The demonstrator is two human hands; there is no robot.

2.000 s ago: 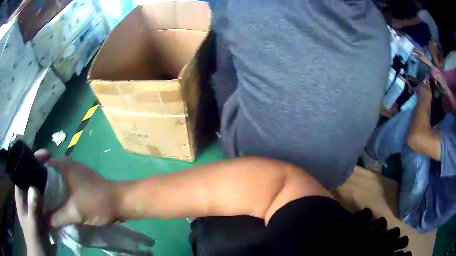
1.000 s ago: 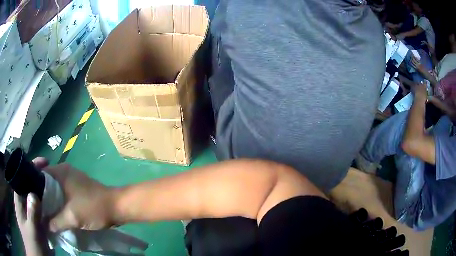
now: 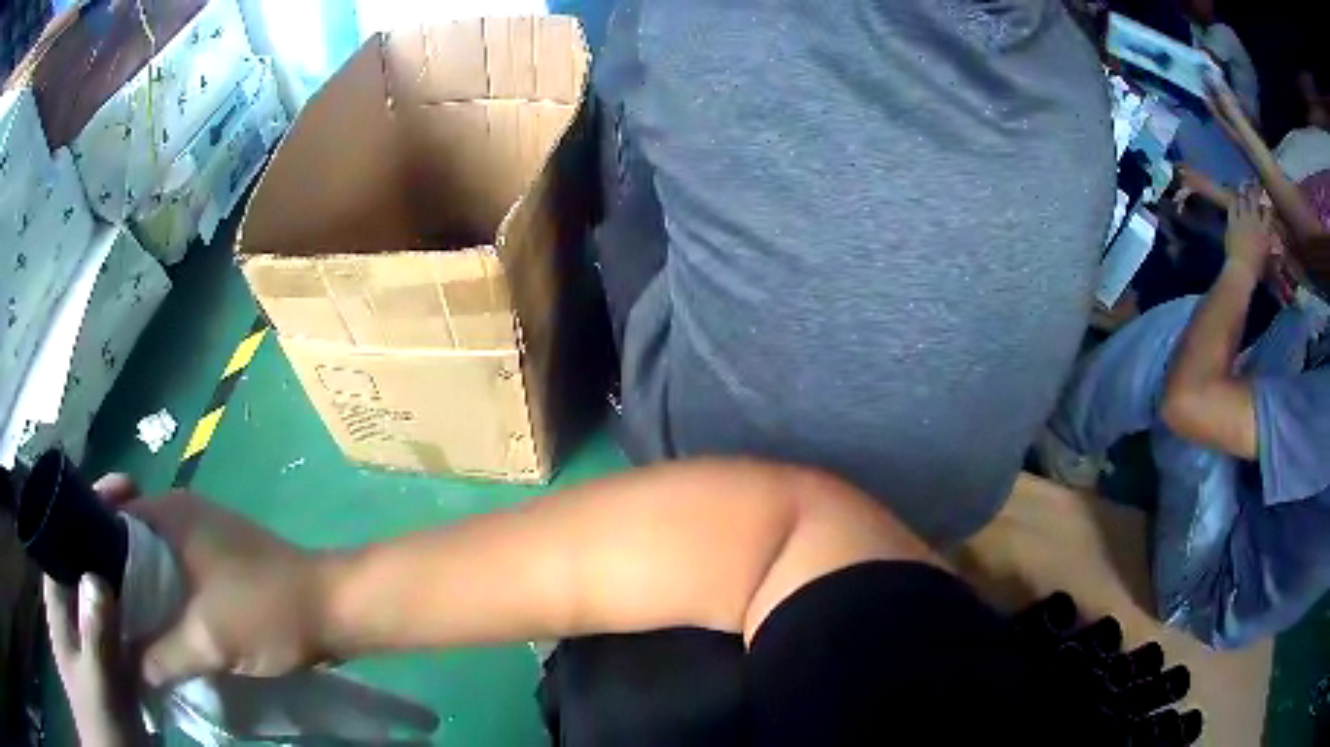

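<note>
A black tube (image 3: 73, 520) is held at the lower left, its open round end towards the upper left. A white cloth (image 3: 150, 581) is wrapped round the tube, and its loose ends hang below. My right hand (image 3: 226, 584), somewhat blurred, is closed round the cloth and tube, with the forearm stretched across the view. My left hand (image 3: 91, 649) is partly in view at the left edge, with its fingers against the underside of the tube.
A large open carton (image 3: 423, 365) stands ahead on the green floor. A person in a grey shirt (image 3: 861, 263) sits close to its right. Several black tubes (image 3: 1123, 657) cluster on a cardboard sheet (image 3: 1065, 540) at the lower right. White packs (image 3: 183, 146) are stacked upper left. Other people sit at right.
The whole view has shifted slightly. My hands keep their hold on the tube and cloth with little movement. At the far right, another person's arms have moved, and a white flat piece is held up there.
</note>
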